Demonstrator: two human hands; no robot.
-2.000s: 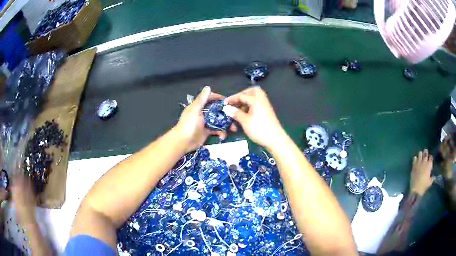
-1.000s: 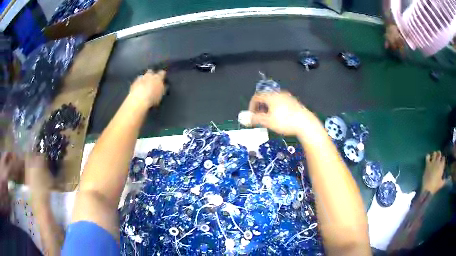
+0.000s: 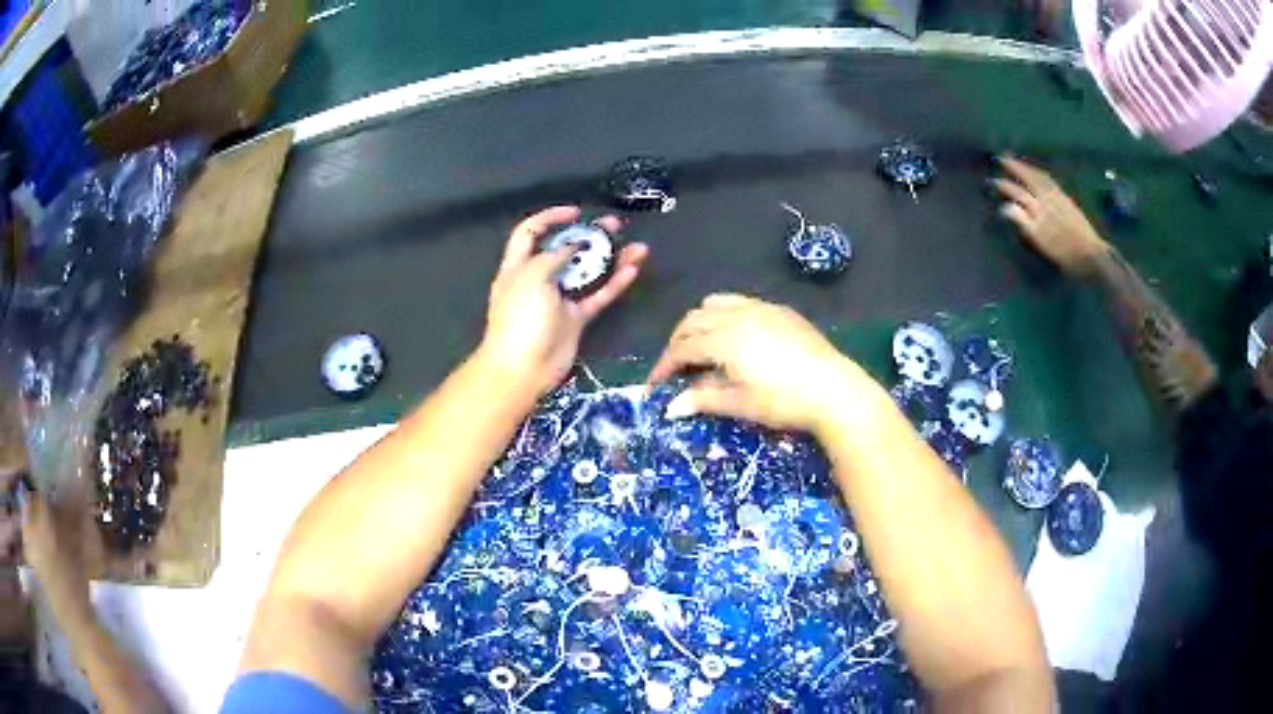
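My left hand (image 3: 542,296) holds a pale round housing (image 3: 584,260) with dark holes above the near side of the dark conveyor belt (image 3: 461,168). My right hand (image 3: 747,366) is at the top edge of the heap of blue circuit boards (image 3: 670,558), fingers bent down over a board; whether it grips one is hidden. White wires and small white discs trail over the heap. Another pale housing (image 3: 352,364) lies on the belt at the left. A part-built unit (image 3: 820,250) with a wire lies on the belt right of my hands.
More units (image 3: 641,181) lie along the belt. Housings (image 3: 923,356) and boards sit on the green surface at right, near a white sheet (image 3: 1096,600). A neighbour's tattooed arm (image 3: 1159,342) reaches over the belt. At left are a cardboard tray (image 3: 244,265) with dark components and another person's arm.
My left hand has moved right from the belt's left side and now holds a housing. My right hand has moved down to the heap, leaving a unit on the belt. The neighbour's arm reaches in.
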